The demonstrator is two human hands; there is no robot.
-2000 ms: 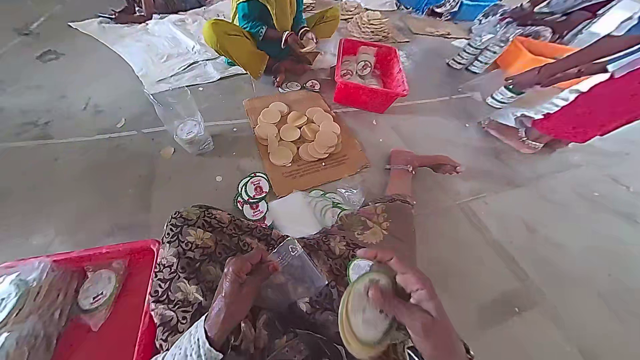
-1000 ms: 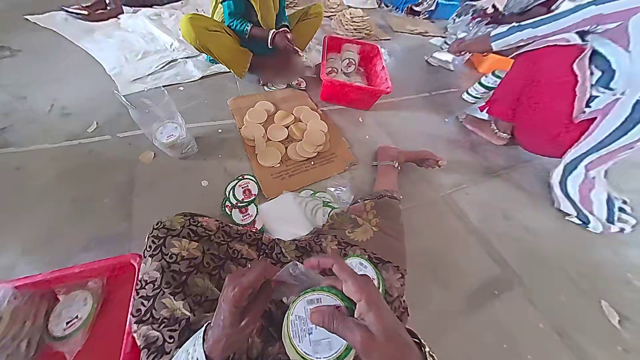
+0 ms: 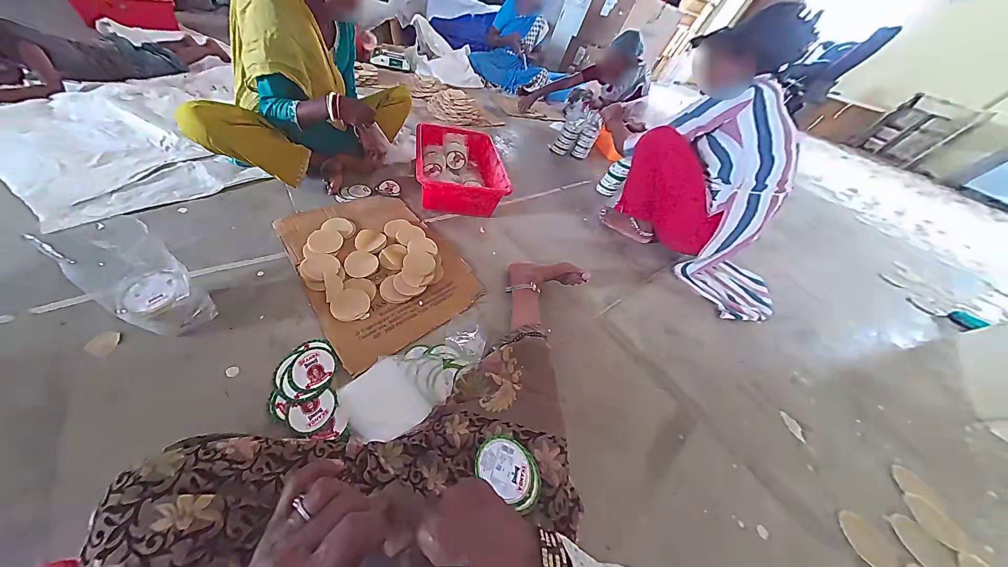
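My left hand [image 3: 319,516], with a ring, and my right hand [image 3: 476,524] are close together over my patterned garment at the bottom edge. Their fingers are curled and blurred, and whatever lies between them is hidden. Against my right hand shows a round green-edged printed label [image 3: 508,474]; whether it is gripped or rests on the cloth, I cannot tell. Beyond my lap lie overlapping round labels [image 3: 311,390], a white sheet [image 3: 386,400] and clear plastic with green-rimmed rounds [image 3: 433,370]. Thin pale flat discs [image 3: 361,264] are spread on a cardboard sheet [image 3: 378,335].
A clear plastic bag with a label [image 3: 150,291] lies at left. A red plastic crate [image 3: 461,197] holds packets. Several people sit or squat beyond, one in a striped cloth [image 3: 744,173]. More discs [image 3: 917,516] lie on the floor at lower right.
The view has tilted up. My hands have come together low in the frame; the labelled stack of discs seen in my right hand a second ago is out of sight.
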